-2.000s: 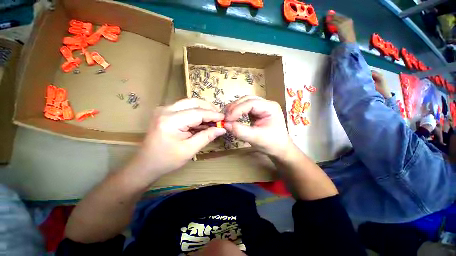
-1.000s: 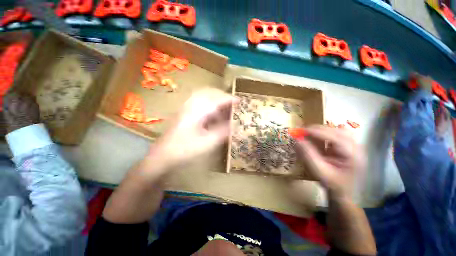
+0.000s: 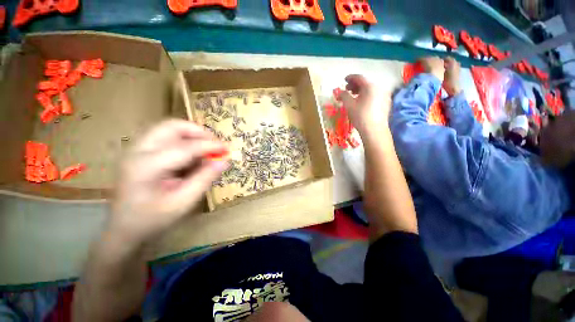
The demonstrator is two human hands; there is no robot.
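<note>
My left hand (image 3: 167,170), blurred, holds a small orange piece (image 3: 216,153) between thumb and fingers over the left edge of the spring box (image 3: 252,78). Many small grey metal springs (image 3: 268,151) lie scattered in that box. My right hand (image 3: 367,104) is over the loose orange pieces (image 3: 341,129) on the white bench right of the box, fingers bent; whether it grips a piece cannot be told. The larger cardboard box (image 3: 101,47) at left holds orange pieces (image 3: 41,161) in two groups and a few loose springs.
Orange controller shells (image 3: 296,9) lie in a row on the green belt (image 3: 252,34) behind the boxes. A person in a blue denim sleeve (image 3: 435,144) sits close at right, hands on orange parts. A cardboard sheet (image 3: 277,217) lies under the spring box. A red stool (image 3: 343,226) shows below.
My left hand now holds an orange piece at the left of the spring box. My right hand has moved from over the spring box to the loose pieces at right. The view has shifted.
</note>
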